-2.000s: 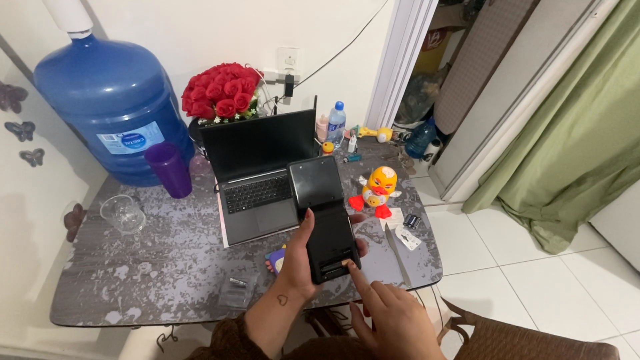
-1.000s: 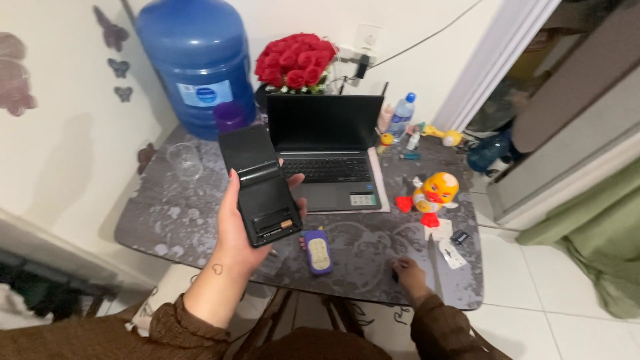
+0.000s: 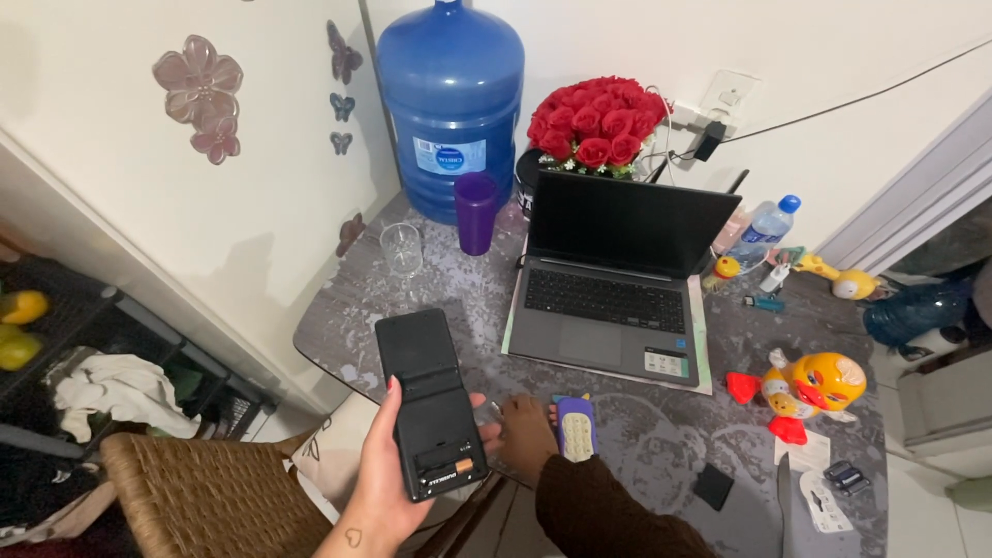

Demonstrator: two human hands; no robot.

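My left hand (image 3: 387,473) holds a black folding electronic device (image 3: 434,403), its back up. The battery compartment at its lower end is uncovered and shows a Duracell battery (image 3: 449,473). My right hand (image 3: 525,434) rests at the table's front edge, just left of a purple toy phone (image 3: 575,430); a small bright thing shows by its fingertips, too small to name. A small black cover (image 3: 713,487) lies on the table to the right. Beyond it are a knife (image 3: 784,496), an opened card package (image 3: 823,500) and several loose batteries (image 3: 846,477).
An open laptop (image 3: 573,341) stands mid-table. Behind are a water jug (image 3: 453,93), a purple cup (image 3: 475,213), a clear glass (image 3: 401,248) and red roses (image 3: 593,120). A toy duck (image 3: 821,384) sits at right. A wicker chair (image 3: 209,496) stands at lower left.
My right hand has moved left along the table's front edge to beside the toy phone. The black cover now shows on the table. The view has swung left.
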